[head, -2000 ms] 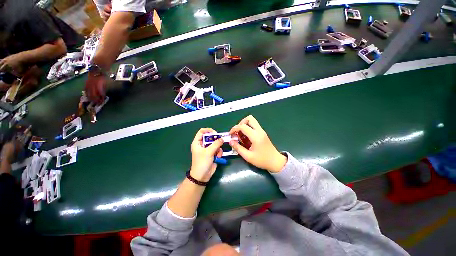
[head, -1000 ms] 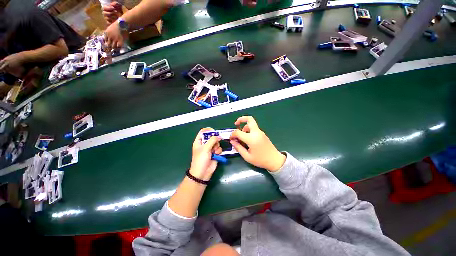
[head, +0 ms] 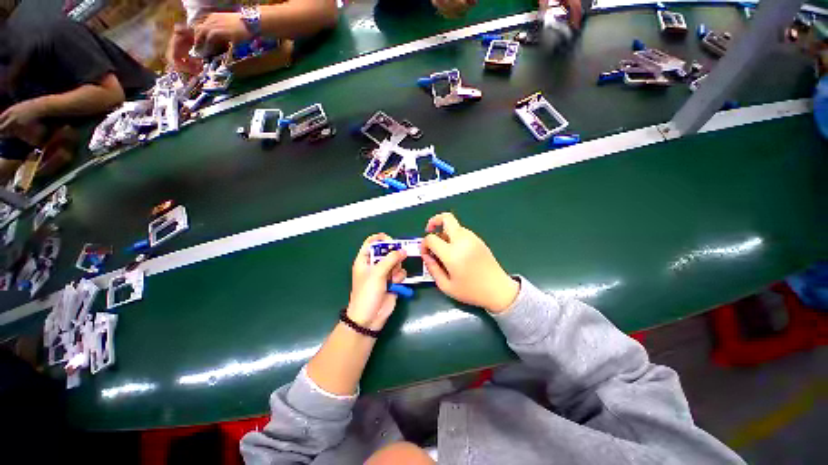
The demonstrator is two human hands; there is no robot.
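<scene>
A white housing (head: 414,270) with a dark blue-purple strip along its upper left part is held above the green worktop. My left hand (head: 370,283) grips its left end, thumb on the front. My right hand (head: 464,266) is at its right end, with thumb and fingertips on the frame; the fingers hide that end. A blue cylindrical cell (head: 400,291) hangs below the housing beside my left palm. The small parts under my right fingertips cannot be made out.
The conveyor belt (head: 309,173) beyond the pale metal strip (head: 300,222) carries scattered units with blue cells. Stacked housings (head: 80,329) lie at the left of the worktop. A grey post (head: 732,74) stands at the right. Other people's hands work across the belt.
Units on the belt have moved right. My hands stay nearly in place, with small shifts of the right fingers on the housing. Across the belt, a person's arm has drawn back from the belt.
</scene>
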